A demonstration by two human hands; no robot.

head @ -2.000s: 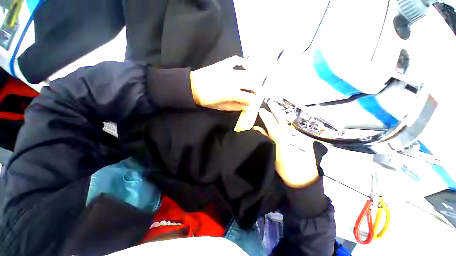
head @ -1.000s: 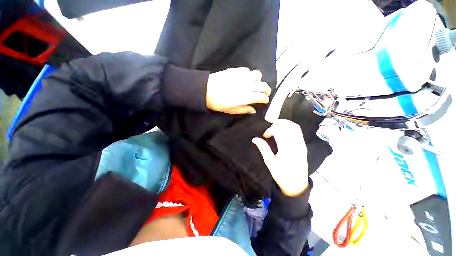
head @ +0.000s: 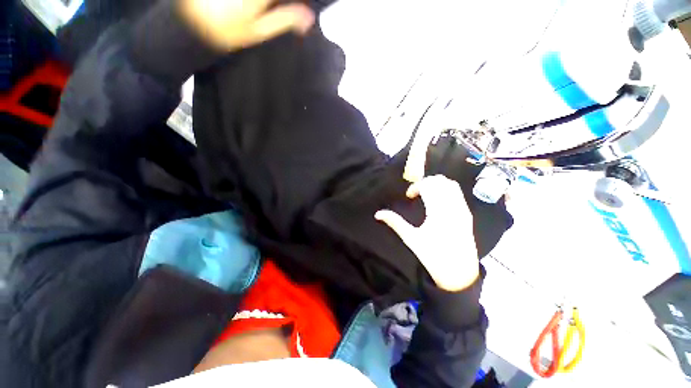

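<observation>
The black garment (head: pixel 295 144) runs from the upper left across my lap to the sewing machine's needle area (head: pixel 479 144). My left hand (head: pixel 250 21) is blurred and cut off by the top edge, over the garment's far end; whether it grips the cloth I cannot tell. My right hand (head: pixel 443 231) lies on the garment beside the needle area, thumb and forefinger spread. Its forefinger is by the lower end of a pale yellowish strip (head: pixel 418 155) that runs up beside the presser foot. The needle tip is too small to make out.
The white machine head with a blue stripe (head: pixel 568 83) stands at upper right. Scissors with red and yellow handles (head: pixel 558 345) lie on the white table at lower right, near a dark control panel (head: pixel 673 318). A red frame (head: pixel 38 95) is at the left.
My left hand has moved from beside the needle area up and left. The garment's far part has shifted left and bunched. My right hand has stayed near the strip, its thumb and forefinger still apart.
</observation>
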